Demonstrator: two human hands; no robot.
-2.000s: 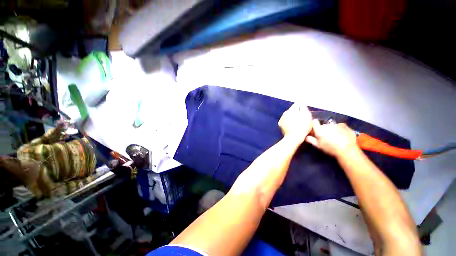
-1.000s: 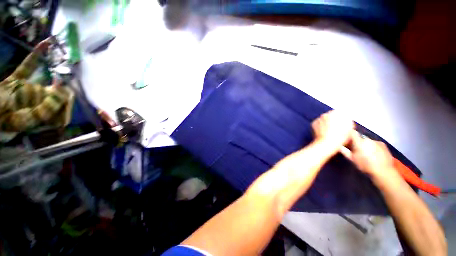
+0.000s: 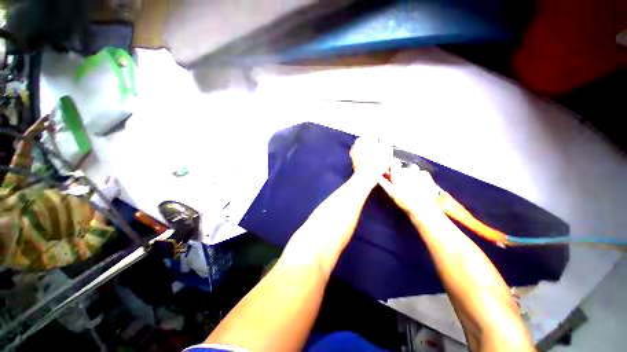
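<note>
A navy garment panel (image 3: pixel 295 179) lies flat on the white-covered table (image 3: pixel 460 96), with its curved end at the left. My right hand (image 3: pixel 412 184) is closed on the steam iron (image 3: pixel 411 165) over the panel's upper middle; only a small dark and metallic part of the iron shows. An orange hose (image 3: pixel 474 221) runs from behind my right hand to a thin blue line. My left hand (image 3: pixel 371 157) is against my right hand, at the panel's top edge; its fingers and what is under them cannot be made out. The iron's soleplate is hidden.
Green-and-white pieces (image 3: pixel 110 89) lie at the table's far left. A person in a striped top (image 3: pixel 51 227) is at the left edge, near metal bars (image 3: pixel 89 275). A large blue-edged object (image 3: pixel 412 34) crosses the top. A dark rounded object (image 3: pixel 180 216) sits at the table's left corner.
Both hands and the iron have moved left along the panel, and more of the orange hose shows. The panel's wrinkles look flatter. The view has also shifted.
</note>
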